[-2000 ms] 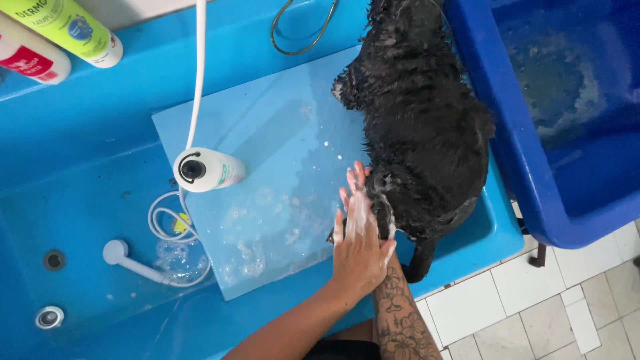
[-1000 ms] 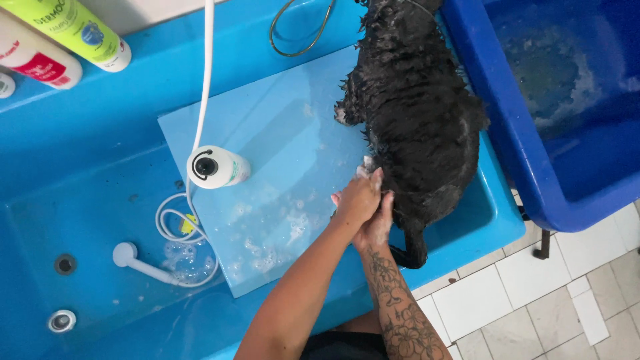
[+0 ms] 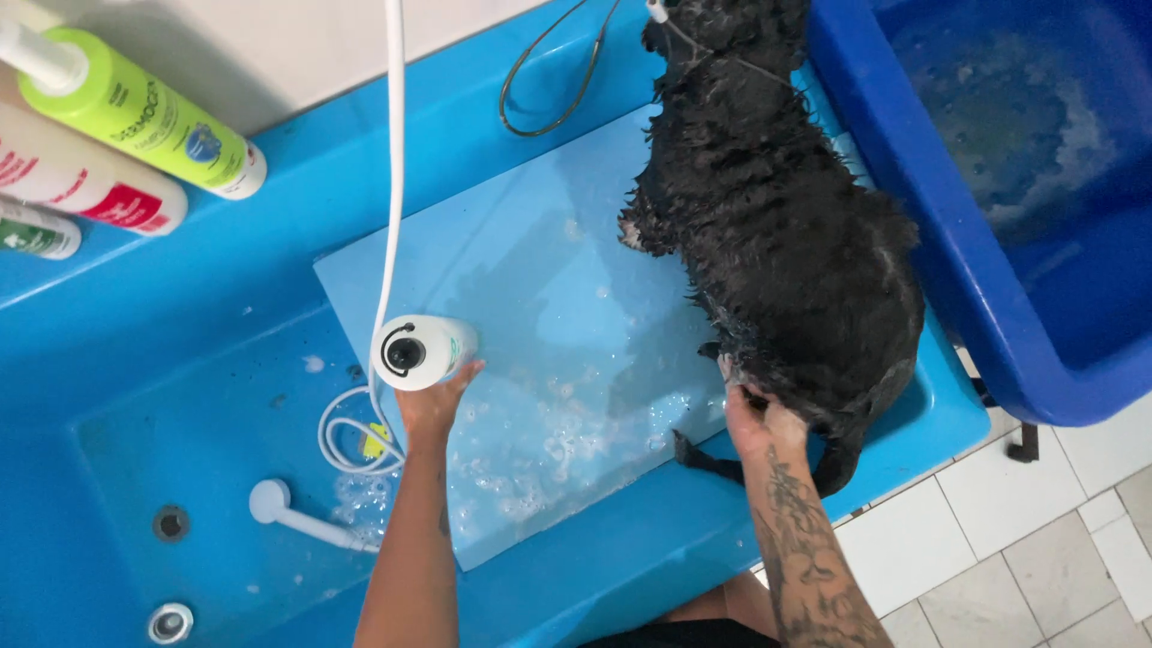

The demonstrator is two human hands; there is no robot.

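Observation:
A wet black dog (image 3: 801,261) stands on the light blue board (image 3: 540,315) at the right end of a blue tub, its head near the top edge of the view. With my left hand (image 3: 432,400) I grip a white bottle (image 3: 436,351) standing on the board's left part; a black cap shows on its top. Under the dog's rear flank is my right hand (image 3: 765,418), its fingers partly hidden by fur, touching a hind leg. A thin cord (image 3: 720,58) lies around the dog's neck. Suds dot the board.
A white hand shower (image 3: 306,522) and its coiled hose (image 3: 337,432) lie in the tub (image 3: 225,378) near two drain fittings. Several shampoo bottles (image 3: 144,112) rest on the left ledge. A dark blue basin (image 3: 954,207) borders the right side. A loop of tubing (image 3: 540,130) hangs at the back.
My left hand has left my other hand beside the dog and moved left to the white bottle, taking hold of it. My right hand remains at the dog's hindquarters.

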